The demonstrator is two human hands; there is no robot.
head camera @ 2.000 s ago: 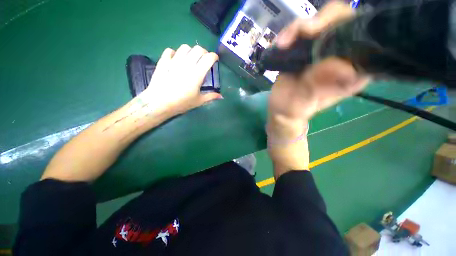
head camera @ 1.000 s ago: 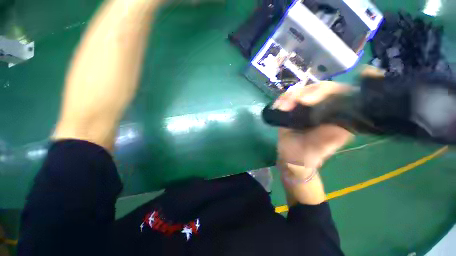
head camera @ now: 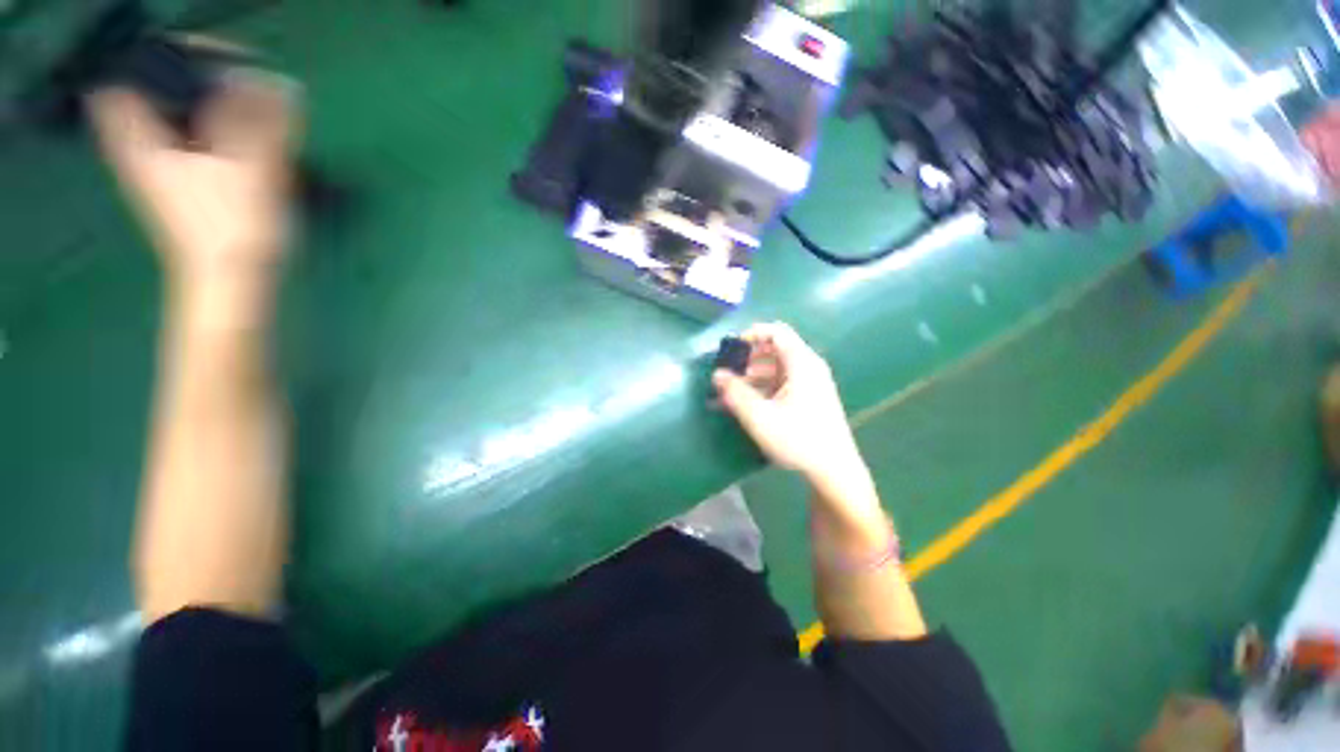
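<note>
My left hand point(head camera: 213, 162) is blurred at the upper left, with its fingers at a dark housing point(head camera: 140, 66); the blur hides how firmly it is held. My right hand point(head camera: 786, 397) is near the bench's front edge and holds a small black cover point(head camera: 732, 356) in its fingertips. The white screw feeder point(head camera: 750, 169) stands beyond my right hand. The dark blurred screwdriver point(head camera: 683, 52) hangs over the feeder's left part, out of my hands.
A pile of dark cover plates point(head camera: 1014, 125) lies right of the feeder. A black cable point(head camera: 845, 257) loops between them. A dark block point(head camera: 566, 147) is left of the feeder. A clear plastic bag point(head camera: 1234, 118) and a blue stool point(head camera: 1220, 243) are at the right.
My right hand has let go of the screwdriver and now holds a small black cover. My left hand has left the housing at the bench front and is now at the upper left with a dark piece.
</note>
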